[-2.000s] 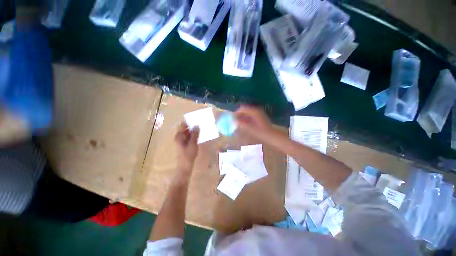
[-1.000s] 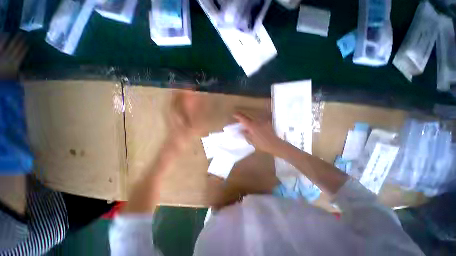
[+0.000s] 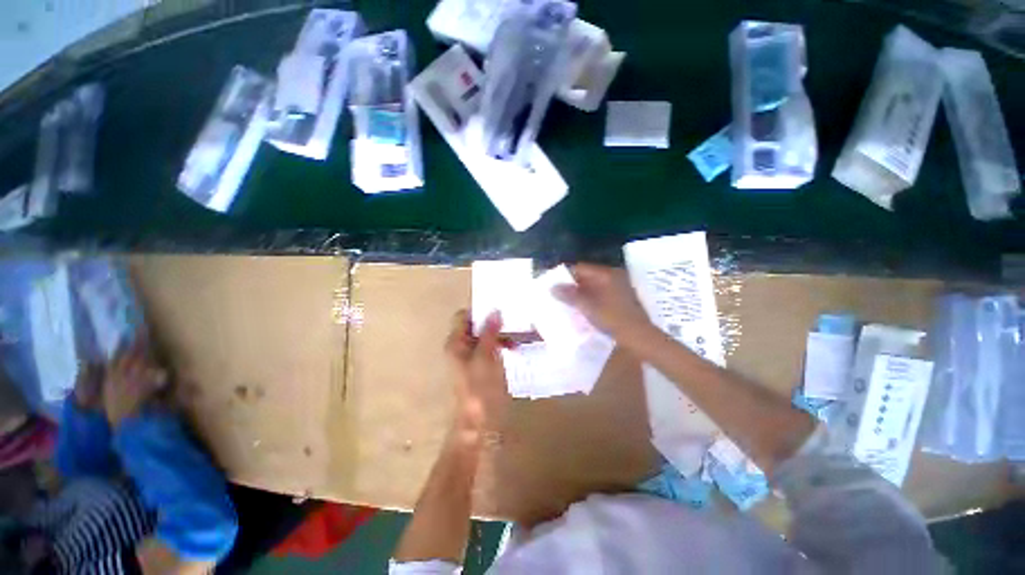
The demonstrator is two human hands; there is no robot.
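My left hand (image 3: pixel 479 337) pinches a white folded leaflet (image 3: pixel 501 292) at its lower edge, above the cardboard bench cover (image 3: pixel 416 393). My right hand (image 3: pixel 596 301) has its fingertips on another white leaflet (image 3: pixel 562 309), right beside the first. More white leaflets (image 3: pixel 551 371) lie overlapping just below, between my hands. A flat white carton (image 3: pixel 674 286) lies partly under my right forearm. Light-blue sachets (image 3: pixel 736 483) and white papers lie at its lower end, near my body.
The green conveyor belt (image 3: pixel 607 208) carries clear trays (image 3: pixel 771 107), white cartons (image 3: pixel 894 118), a loose leaflet (image 3: pixel 637 124) and a blue sachet (image 3: pixel 711 154). Empty clear trays (image 3: pixel 978 376) overlap at bench right, near more sachets and a carton. Another person's hands (image 3: pixel 118 380) hold trays at far left.
My left hand, empty-looking and blurred a second ago, now holds a leaflet beside my right hand. The items on the belt have shifted left. The blue sachet seen between my hands earlier no longer shows there.
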